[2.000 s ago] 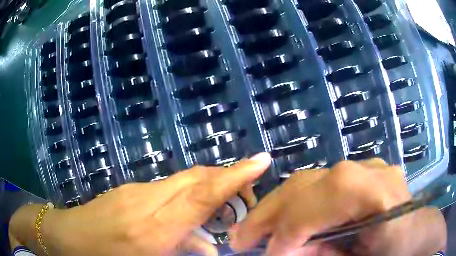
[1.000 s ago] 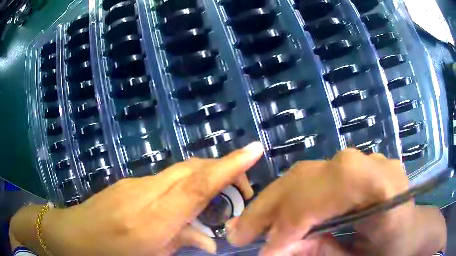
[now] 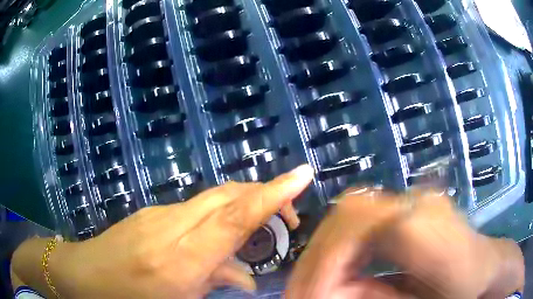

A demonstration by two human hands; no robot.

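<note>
My left hand [image 3: 175, 239] holds a round unit [image 3: 257, 244] between thumb and fingers at the lower middle. The unit has a dark grey face and a pale rim, with small shiny strips at its lower right edge. My right hand [image 3: 397, 245] is just right of the unit, blurred and apart from it. Its fingers are curled, and a faint pale streak shows above them; whether it holds the slim dark tool is not clear. A clear blister tray [image 3: 292, 125] lies under and beyond both hands. Rows of black discs [image 3: 228, 70] stand on edge in its columns.
A green mat [image 3: 20, 117] shows at the left. White paper [image 3: 505, 20] is at the top right. Dark objects [image 3: 526, 99] lie along the right edge. More dark items [image 3: 23, 14] are at the top left corner.
My right hand has moved slightly away from the unit and blurred. The long dark tool seen across it before no longer shows clearly. The unit's edge strips are more exposed.
</note>
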